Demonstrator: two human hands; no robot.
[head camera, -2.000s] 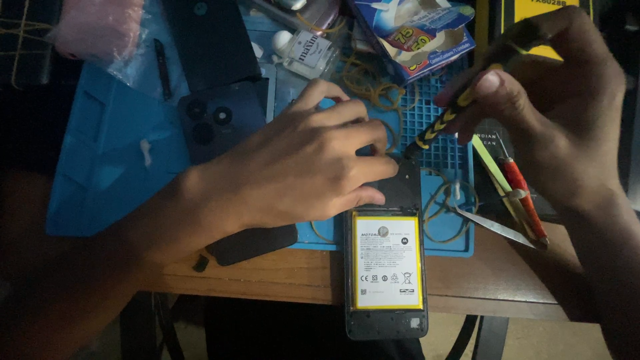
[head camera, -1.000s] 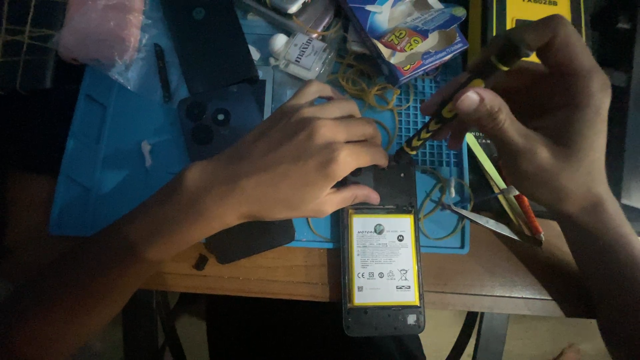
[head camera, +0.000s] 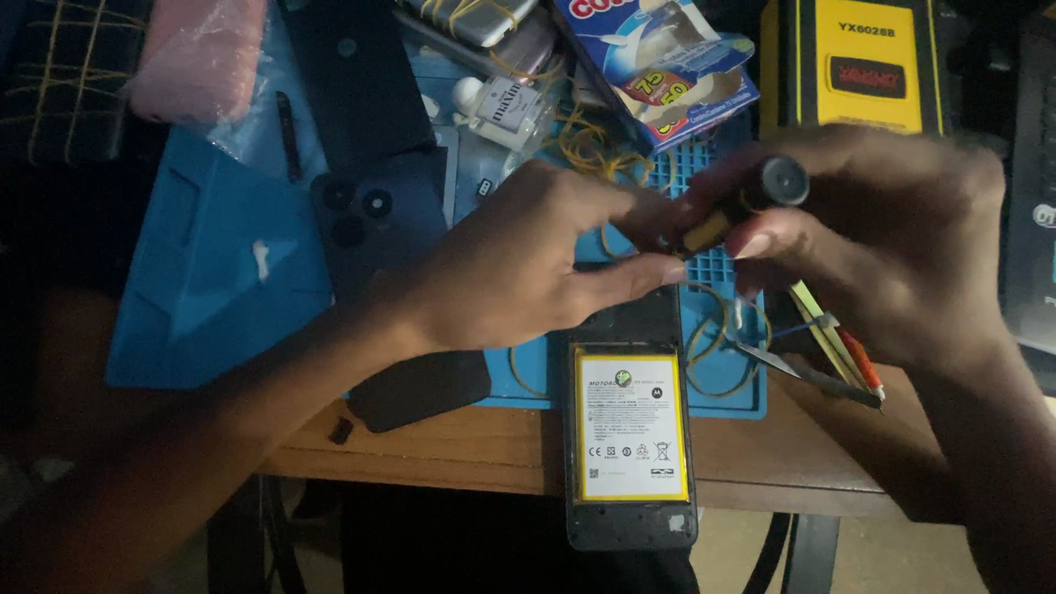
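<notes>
An opened smartphone (head camera: 631, 526) with its white, yellow-edged battery (head camera: 634, 429) exposed lies over the table's front edge, its lower end overhanging. My right hand (head camera: 866, 223) grips a black and yellow screwdriver (head camera: 711, 227), its round handle end tilted up toward me. My left hand (head camera: 528, 264) is above the phone's upper part, thumb and fingers drawn together near the screwdriver's lower end; whether they pinch the tip or a small part cannot be made out. The tip is hidden. Left of my left hand lies a dark phone back cover with camera rings (head camera: 375, 214).
A blue repair mat (head camera: 214, 313) covers part of the wooden table (head camera: 462, 450). Around lie rubber bands (head camera: 590, 148), a small bottle (head camera: 507, 111), a torn box (head camera: 652, 66), a yellow box (head camera: 866, 49), tweezers (head camera: 771, 359), a red-handled tool (head camera: 860, 359) and a pink case (head camera: 198, 62).
The screwdriver has swung so its handle end faces the camera, and its lower end has lifted from the phone's upper part. My left hand's thumb and fingers have moved from the phone to that lower end.
</notes>
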